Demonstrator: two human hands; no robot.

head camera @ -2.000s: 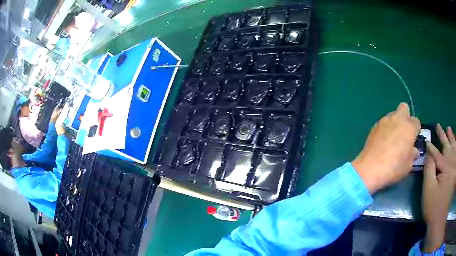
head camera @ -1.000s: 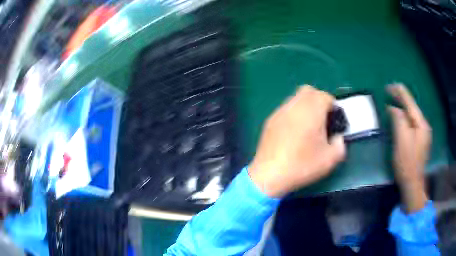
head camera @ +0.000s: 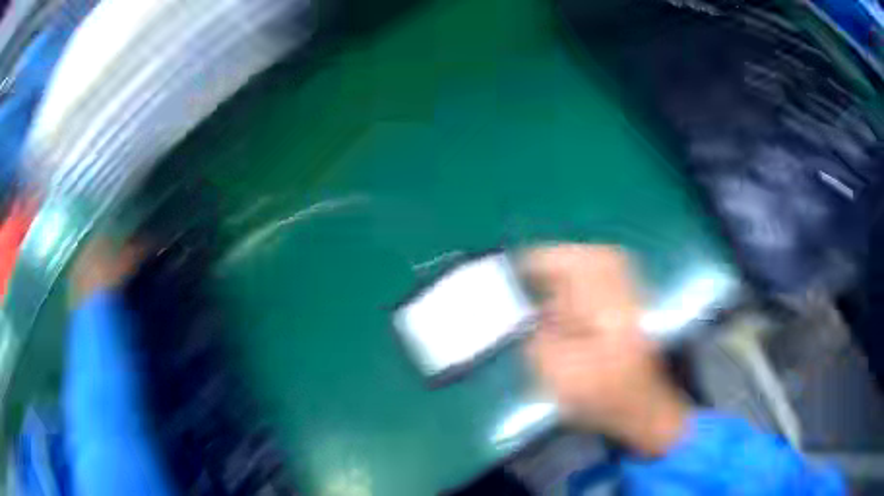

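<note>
The whole view is motion-blurred. The square pad (head camera: 465, 315) with its white face and black edge lies on the green mat (head camera: 388, 417) near the centre, with nothing on it. My right hand (head camera: 591, 339) is at the pad's right edge, fingers bent; whether it holds anything cannot be told. My left hand (head camera: 105, 266) is small and blurred at the far left, at the outer edge of the dark tray (head camera: 189, 358); its fingertips and anything in them cannot be made out. The small dark unit is not distinguishable.
A large dark tray (head camera: 766, 174) with blurred contents lies at the right. A thick white layered stack (head camera: 145, 87) is at the upper left. A thin pale cable (head camera: 300, 213) curves over the mat. A red patch shows at the left edge.
The view has swung, bringing the right tray and white stack in. My left hand has moved from the pad to the left tray. My right hand has moved up to the pad.
</note>
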